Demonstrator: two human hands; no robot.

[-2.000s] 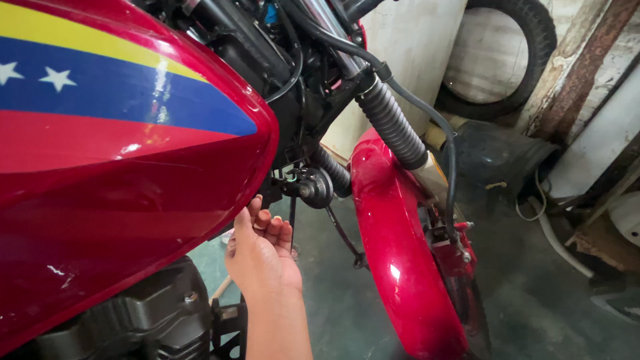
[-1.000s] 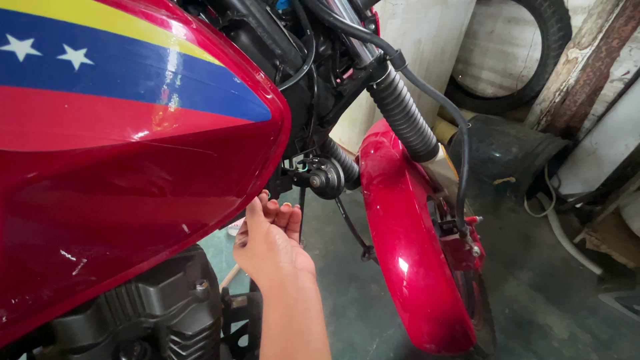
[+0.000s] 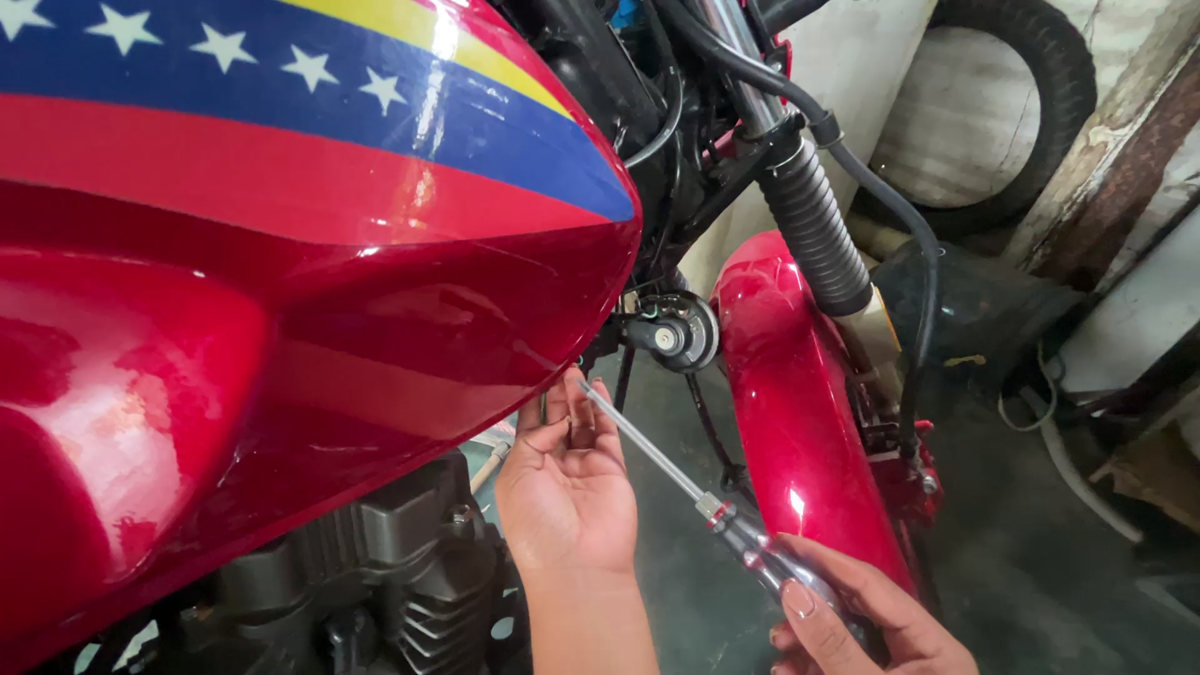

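My left hand (image 3: 572,487) is palm up under the front lower edge of the red motorcycle fuel tank (image 3: 450,347), its fingers curled at the edge; whether they pinch something there is hidden. In my right hand (image 3: 844,619), at the lower right, is the clear handle of a screwdriver (image 3: 656,448). The shaft slants up to the left, its tip close to my left fingertips. Just right of the fingers is a round black horn (image 3: 677,333), beside the red front fender (image 3: 797,422).
The engine (image 3: 394,562) lies below the tank. A rubber fork boot (image 3: 814,225) and a black cable (image 3: 891,197) run down beside the fender. A tire (image 3: 1059,103) leans at the wall, with a dark container (image 3: 984,309) and a pale hose (image 3: 1078,487) near it.
My right hand has come into view from the lower right with the screwdriver. My left hand remains at the tank's lower edge, its palm now turned up more openly. The view has shifted.
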